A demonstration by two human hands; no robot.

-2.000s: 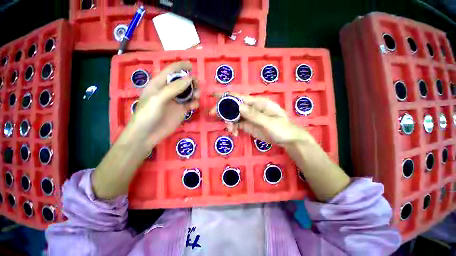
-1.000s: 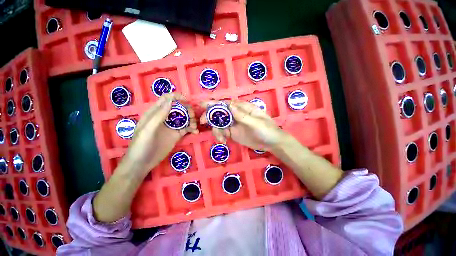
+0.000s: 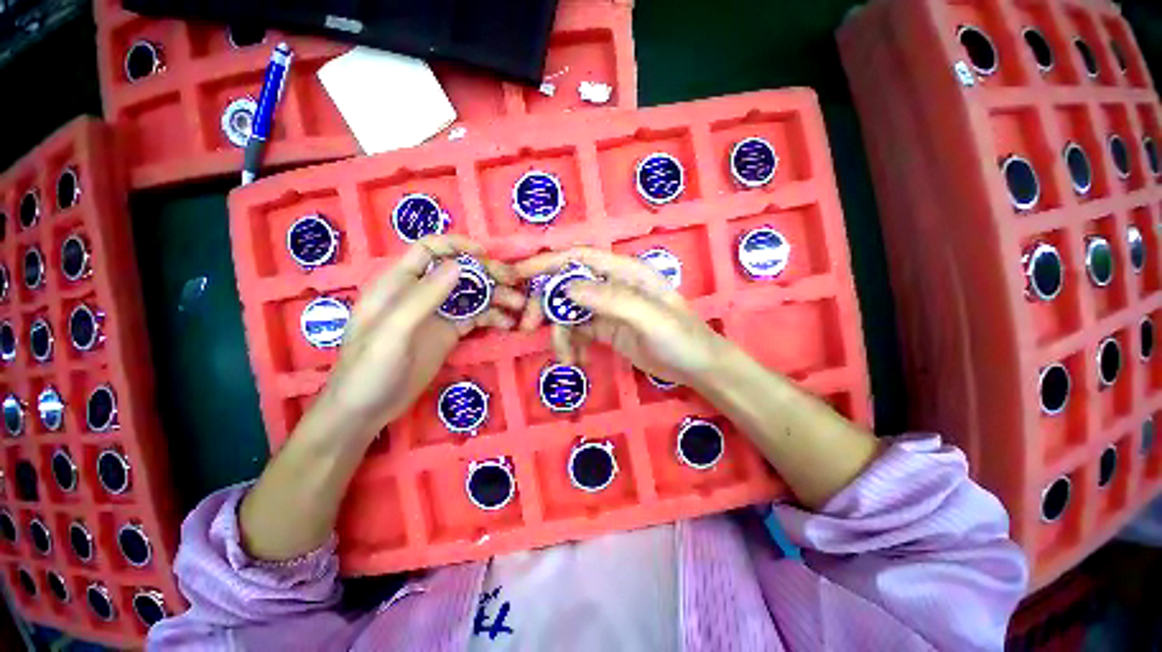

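My left hand [image 3: 398, 334] holds a round silver-rimmed watch unit [image 3: 465, 290] above the middle of the coral-red foam tray [image 3: 796, 318]; a finger or thumb lies over its face. My right hand [image 3: 644, 329] holds a second watch unit [image 3: 563, 298] beside it, with a fingertip on its partly lit face. The two units are close but apart. Other watch units sit in the tray's pockets: the back row shows purple-blue wavy lines, such as this unit [image 3: 538, 198], and the front row is dark, such as this unit [image 3: 593, 465]. My hands hide some middle pockets.
A stack of coral-red trays [image 3: 918, 255] stands at right, and another tray of watches [image 3: 134, 382] at left. Behind lies a rear foam tray [image 3: 191, 121] with a blue and white pen [image 3: 268, 102], a white card [image 3: 385, 99] and a black tray [image 3: 433, 32]. A small clear scrap [image 3: 194, 290] lies left.
Since two seconds ago the view has shifted and tilted. Both held units came face up side by side and showed lit displays; now my fingers lie over their faces.
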